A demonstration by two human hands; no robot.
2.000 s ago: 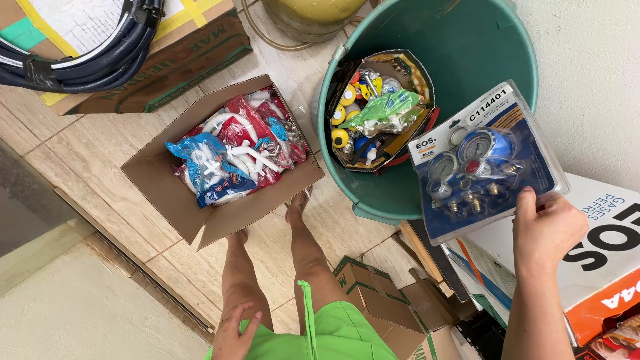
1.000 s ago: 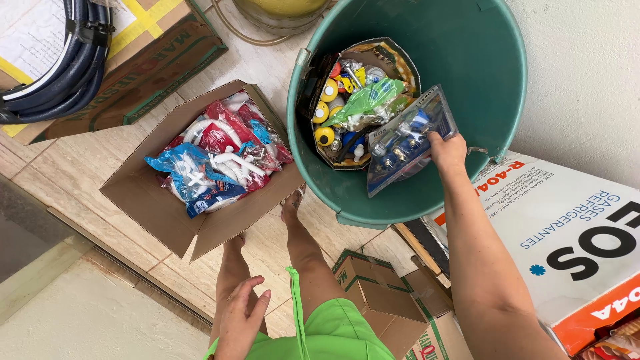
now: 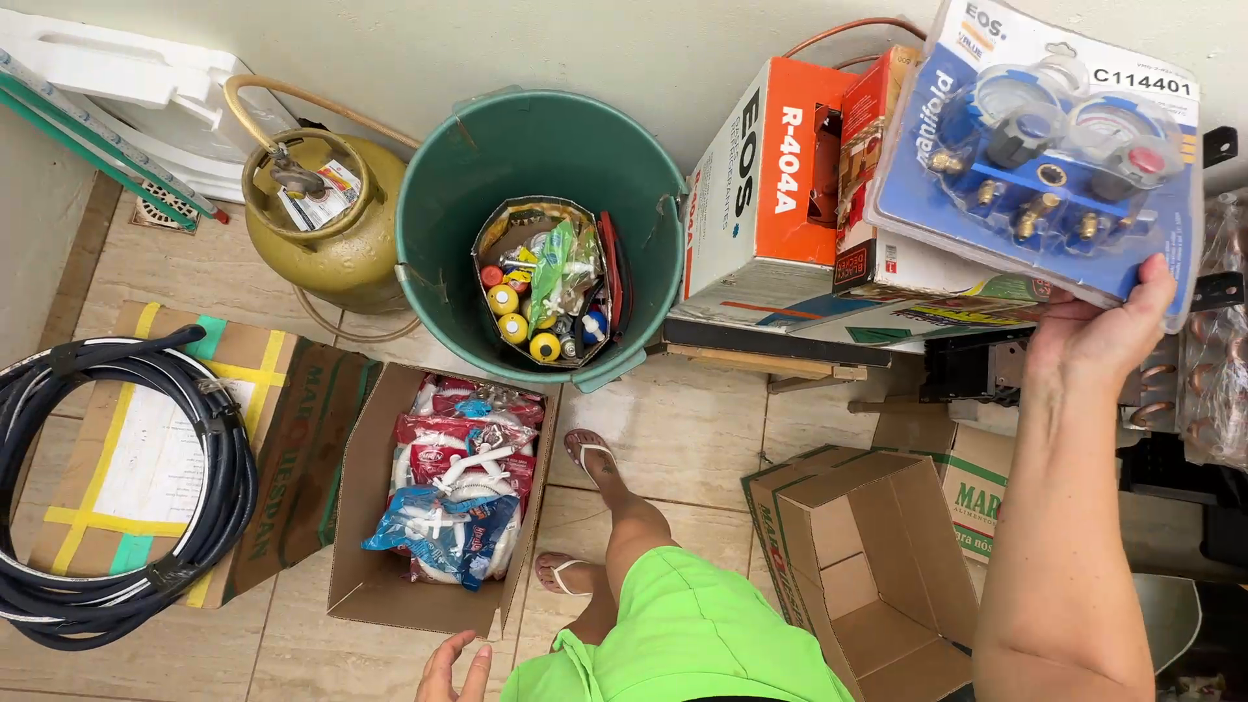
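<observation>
My right hand (image 3: 1102,327) grips the lower right edge of a blister-packed manifold gauge set (image 3: 1043,161), whose two gauges and brass fittings face up, above the boxes at the right. Low in the view, my left hand (image 3: 456,671) is empty with its fingers apart, just below an open cardboard box (image 3: 363,546) of bagged white plastic pipe fittings (image 3: 458,487). In the green plastic bucket (image 3: 439,195) stands a container with yellow-capped cans (image 3: 513,329) and a green plastic bag (image 3: 558,268).
A gas cylinder (image 3: 322,263) with a hose stands left of the bucket. Coiled black hose (image 3: 229,478) lies on a taped cardboard box (image 3: 302,439) at the left. An R-404A refrigerant box (image 3: 760,185) stands beside the bucket. Below it, an open cardboard box (image 3: 877,585) sits on the tiled floor.
My right hand and the gauge pack, over the bucket a second ago, are now to its right above the boxes. The view has shifted and shows more of the room.
</observation>
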